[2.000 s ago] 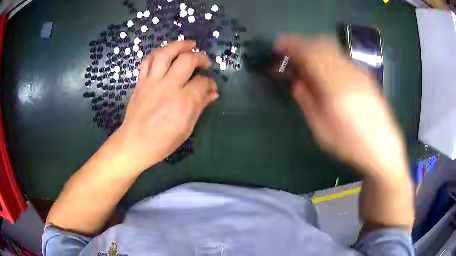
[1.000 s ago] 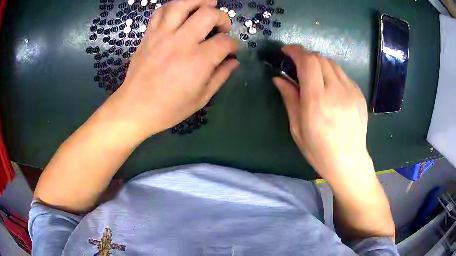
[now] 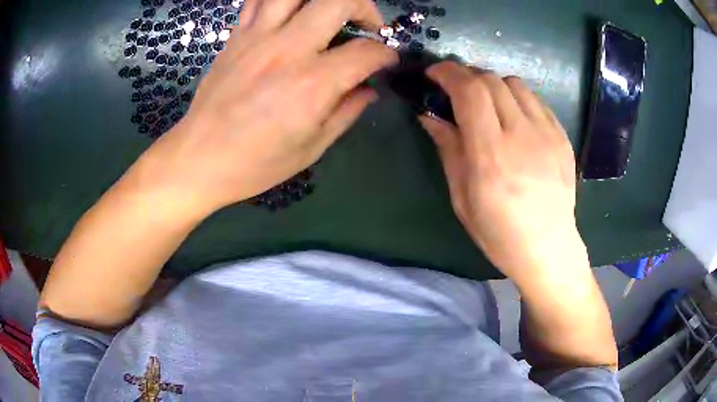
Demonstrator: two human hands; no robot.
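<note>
My right hand (image 3: 503,149) holds a dark phone-like housing (image 3: 428,96) at its near end between thumb and fingers, tilted over the green mat. My left hand (image 3: 291,86) reaches over the pile with bent fingers. A thin dark piece with a light edge (image 3: 355,30) shows between its thumb and fingers; it is partly hidden, and I cannot tell whether it belongs to the housing. Small round black pieces (image 3: 169,47), some with white or silver faces, lie loose around and under my left hand and forearm.
A black smartphone (image 3: 615,102) lies on the green mat (image 3: 377,212) at the right. A white surface (image 3: 698,157) stands beyond the mat's right edge. Red edges (image 3: 17,345) show at the lower left. Blue and grey items lie below at the lower right.
The blurred right hand has slowed and turned the housing, and now holds it close to my left hand. My left hand has moved up and right over the pile. The view has shifted, showing the whole smartphone.
</note>
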